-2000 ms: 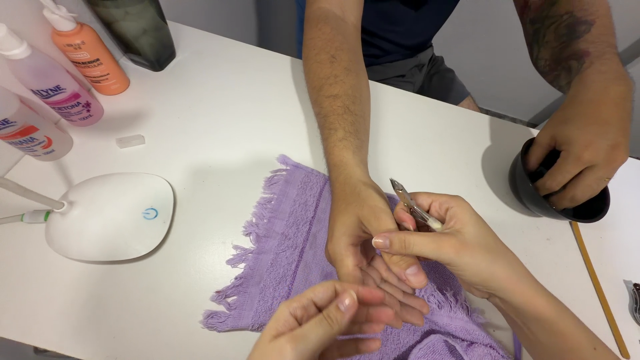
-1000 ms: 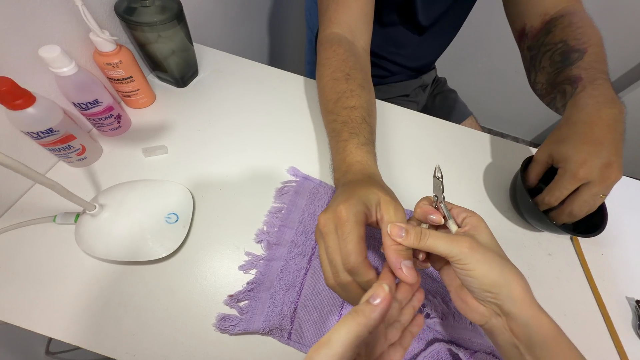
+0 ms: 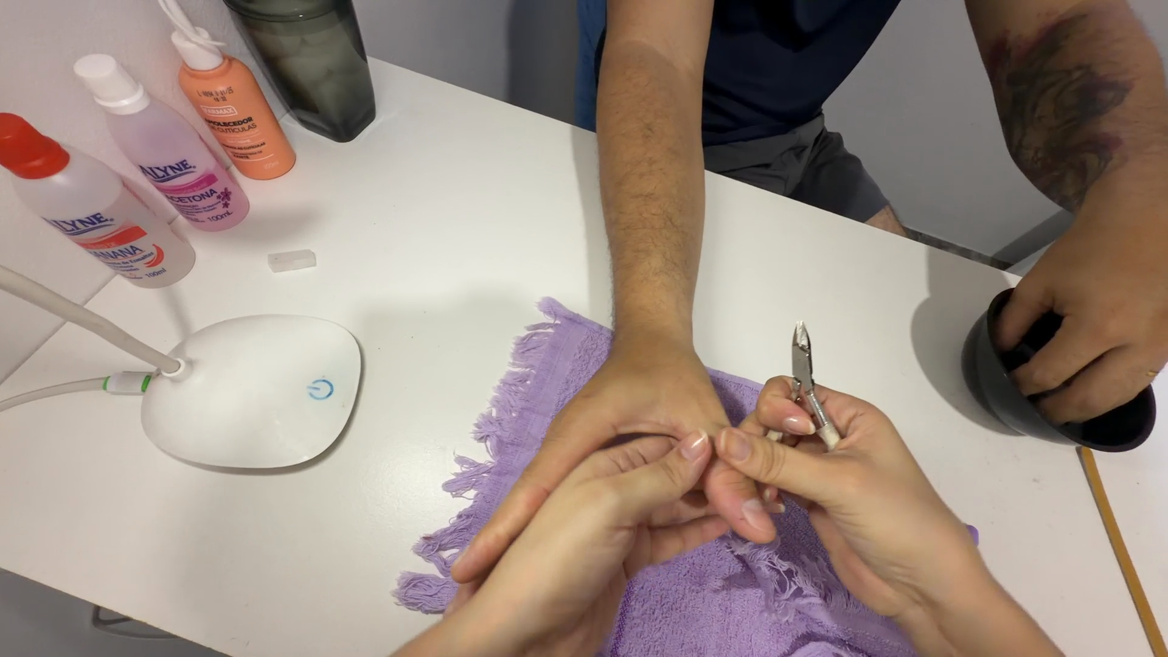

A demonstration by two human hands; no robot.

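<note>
Over a purple fringed towel (image 3: 693, 593), my left hand (image 3: 620, 511) is around the fingers of another person's outstretched hand (image 3: 639, 392), its thumb on top. My right hand (image 3: 839, 474) holds metal cuticle nippers (image 3: 805, 370) with their jaws pointing up and away. The tips of my right thumb and fingers also touch the other person's hand near the thumb. My two thumb tips almost meet. The person's other hand (image 3: 1095, 310) dips its fingers into a black bowl (image 3: 990, 374) at the right; the fingertips are hidden inside.
At the left stand a red-capped bottle (image 3: 114, 224), a pink bottle (image 3: 178, 169), an orange bottle (image 3: 239, 119) and a dark translucent container (image 3: 315, 68). A small clear block (image 3: 292, 261) and a white lamp base (image 3: 255, 392) with its cable are on the white table (image 3: 438, 228).
My left hand has come up from below the person's hand and now closes around its fingers. The person's hand, palm up two seconds ago, has turned over. The nippers stay in my right hand.
</note>
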